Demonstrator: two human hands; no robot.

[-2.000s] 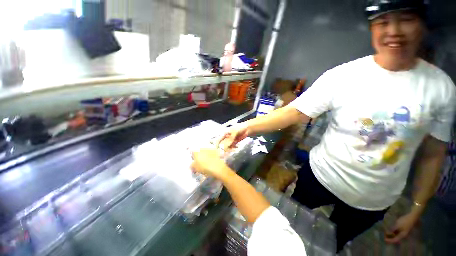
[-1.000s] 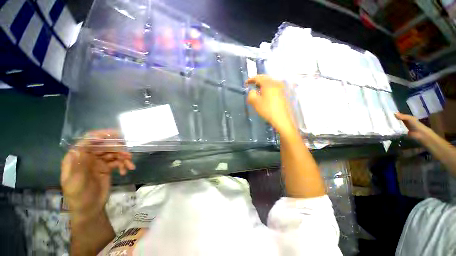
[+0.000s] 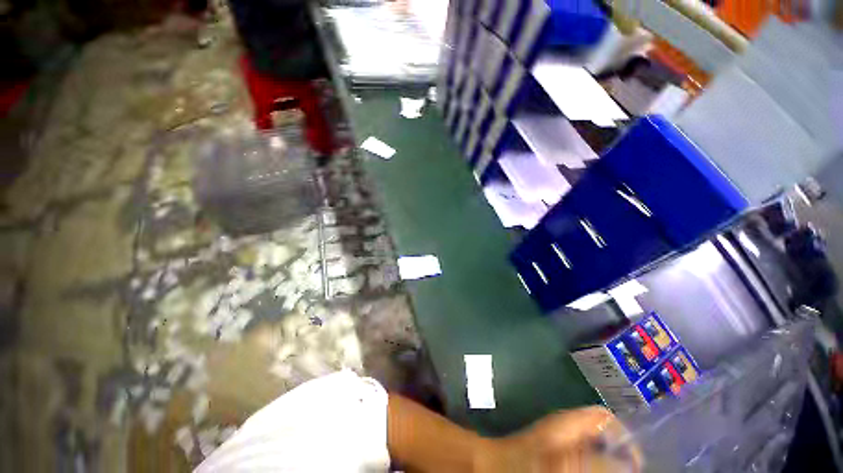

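Note:
My left hand (image 3: 564, 445) is at the bottom edge, blurred and partly cut off. Its fingers close on the near edge of a large clear blister tray (image 3: 739, 397) at the lower right. The fingertips are hard to make out. My right hand is out of the picture. Two cartons with red, orange and blue picture panels (image 3: 654, 360) lie beside the tray. White paper slips lie on the green bench, one near my hand (image 3: 480, 381) and one further up (image 3: 419, 267).
Blue cartons (image 3: 629, 212) stand in a row right of the bench (image 3: 462, 305). A tall blue-and-white carton stack (image 3: 490, 74) is behind them. A clear tray with white contents (image 3: 393, 42) is at the far end. A red stool (image 3: 282, 102) and scattered scraps (image 3: 240, 305) are at left.
The view has swung left along the bench. The white-filled tray, the other person's hand and my right hand have left view. My left hand has gone from apart to the tray's edge.

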